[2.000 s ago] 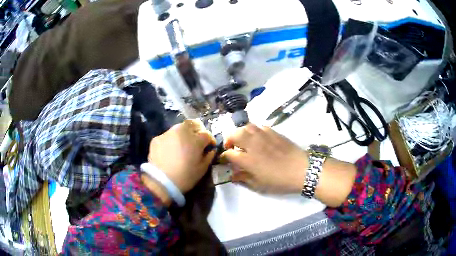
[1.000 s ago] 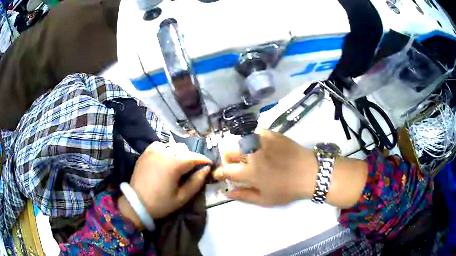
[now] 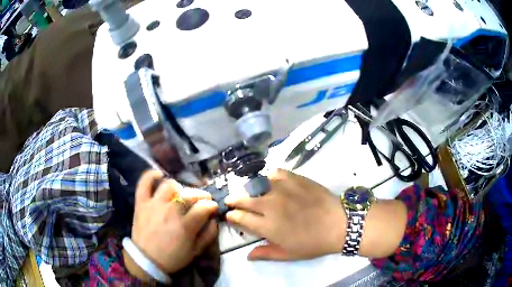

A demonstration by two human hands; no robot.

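Note:
My left hand pinches dark cloth just in front of the sewing machine's needle area. My right hand, with a metal watch at the wrist, lies flat beside it; its fingertips press the edge of the dark cloth at the presser foot. The presser foot and needle are partly hidden by the fingers and the tension knob. A black-navy band and bunched plaid fabric lie left of my left hand. Brown cloth hangs below it.
The white machine head fills the top. Pale snips and black-handled shears lie right of the needle. A clear plastic bag hangs at right, above a box of white cord. Brown fabric is heaped at back left.
The view has shifted, so the machine head sits further left. My right hand has flattened, with fingers stretched toward the presser foot. My left hand stays on the cloth, its fingers more curled.

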